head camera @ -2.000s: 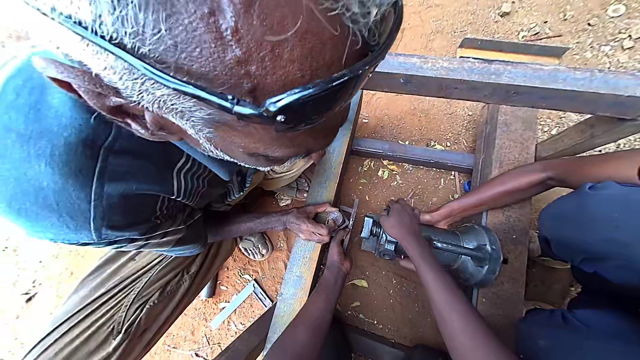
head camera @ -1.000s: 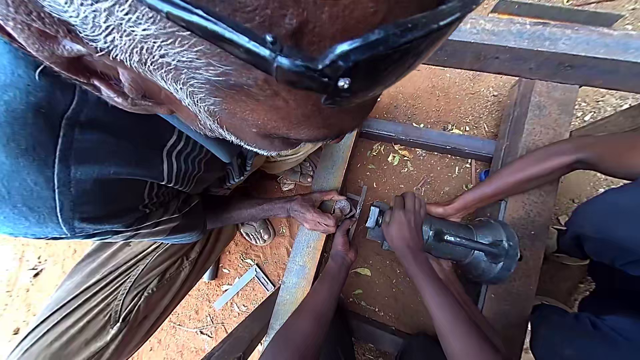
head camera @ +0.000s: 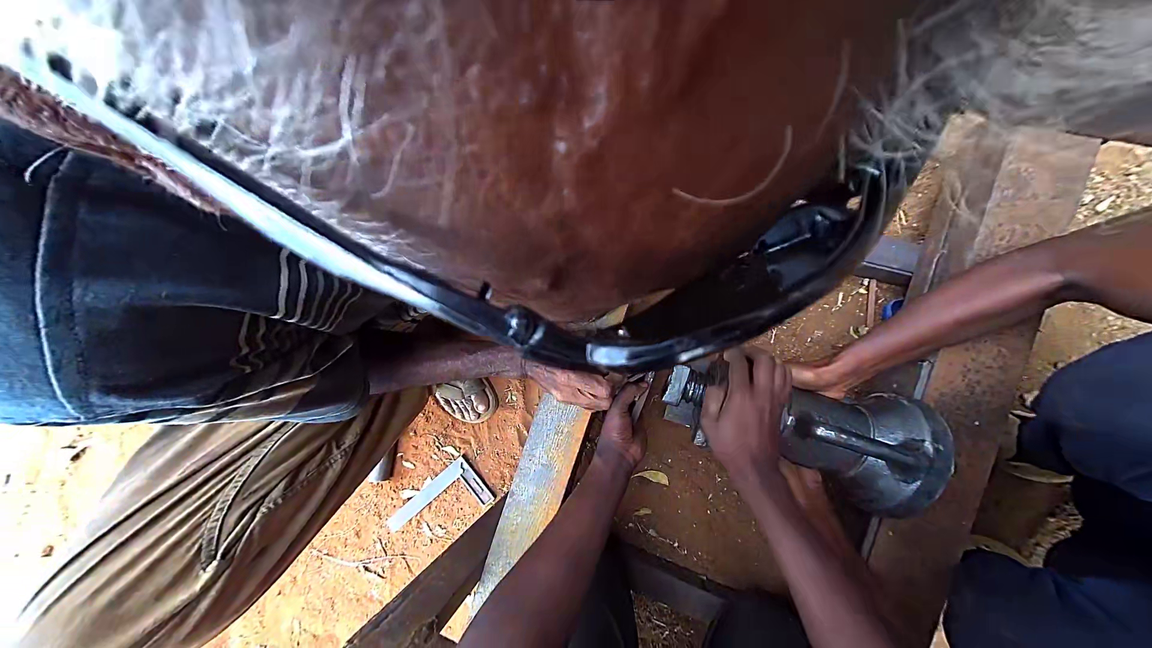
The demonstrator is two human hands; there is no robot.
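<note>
My left hand (head camera: 623, 430) reaches up from the bottom, its fingers closed on a thin metal piece (head camera: 641, 396) beside a co-worker's hand (head camera: 576, 387). The co-worker's head and eyewear hide the upper part of that piece. My right hand (head camera: 749, 409) grips a heavy grey metal cylinder (head camera: 846, 441) near its threaded end (head camera: 688, 389). That end points towards my left hand, apart from it. Another person's hand (head camera: 821, 376) touches the cylinder from the right.
The co-worker's head with dark eyewear (head camera: 720, 333) covers the upper middle. Metal beams (head camera: 963, 405) and a pale, worn bar (head camera: 531, 486) flank the hands. A try square (head camera: 436, 490) lies on the reddish ground, near a sandalled foot (head camera: 466, 399). A second person's legs (head camera: 1062, 576) are at right.
The co-worker's head has come much closer to the camera and now hides the upper frame and part of the thin metal piece. Both my hands keep their holds.
</note>
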